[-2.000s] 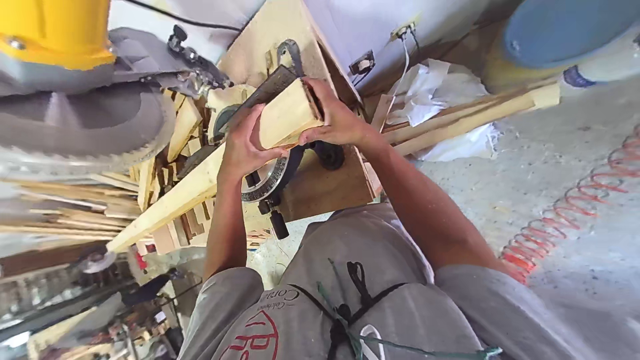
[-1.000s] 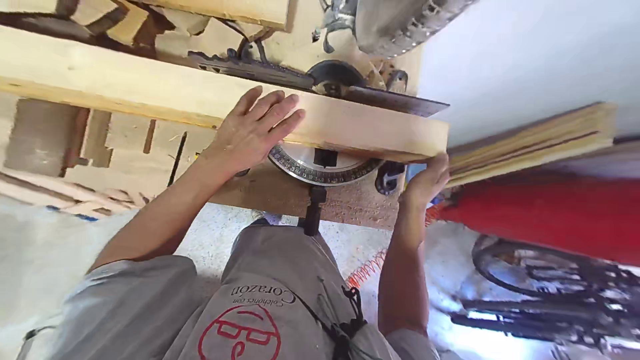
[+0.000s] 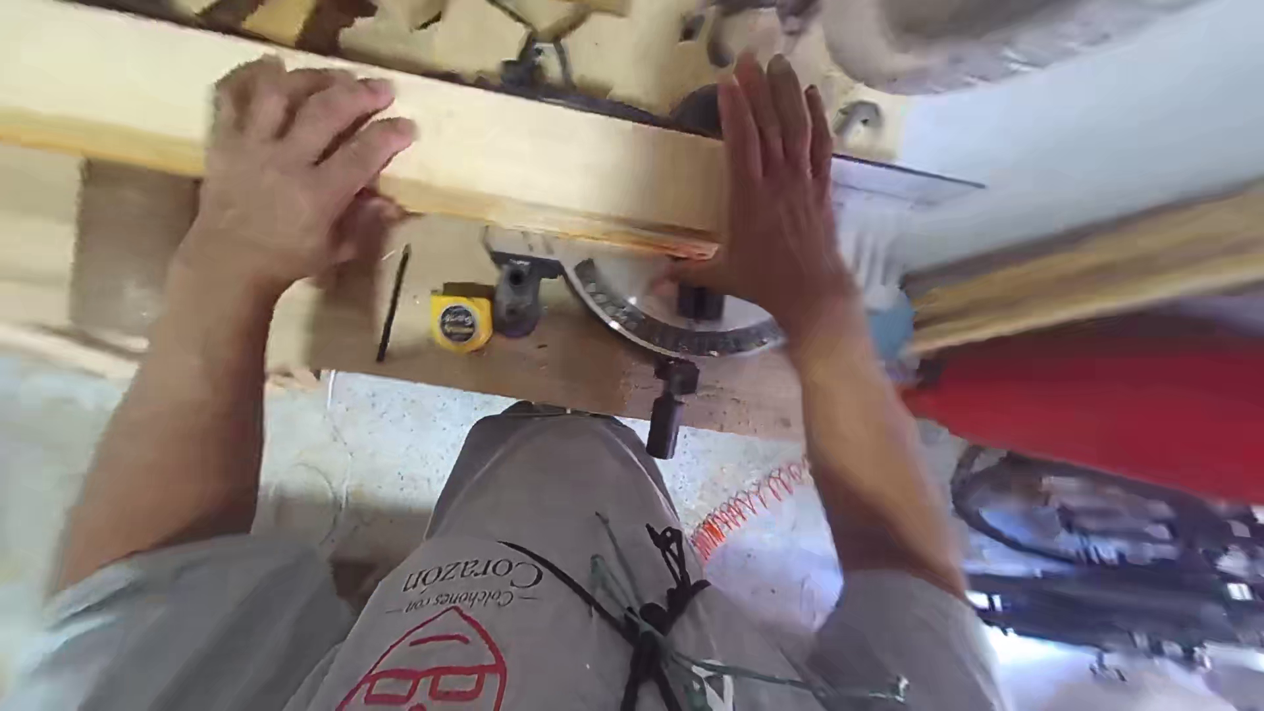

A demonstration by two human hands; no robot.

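Observation:
A long, thick wooden board (image 3: 553, 158) lies across the miter saw, against its fence. My left hand (image 3: 296, 163) grips the board toward the left, fingers over its top face and thumb side at the near edge. My right hand (image 3: 780, 188) is at the board's right end, fingers pointing away and together; the hand covers that end. Below the board shows the saw's curved miter scale (image 3: 681, 336), with its black handle (image 3: 667, 425) jutting toward me. A yellow tape measure (image 3: 461, 321) and a dark pencil (image 3: 393, 303) lie on the wooden bench (image 3: 583, 370).
The round saw blade (image 3: 987, 39) is blurred at the upper right. Wood offcuts (image 3: 395, 35) lie behind the board. Long planks (image 3: 1086, 257) and a red object (image 3: 1106, 405) stand at the right, near a bicycle (image 3: 1086, 553). A coiled orange hose (image 3: 750, 509) hangs beyond the bench.
Two seconds ago both hands held the board's end up, tilted; now it lies across the saw. Since one second ago my right hand has moved from beside the end to over it. The view has shifted.

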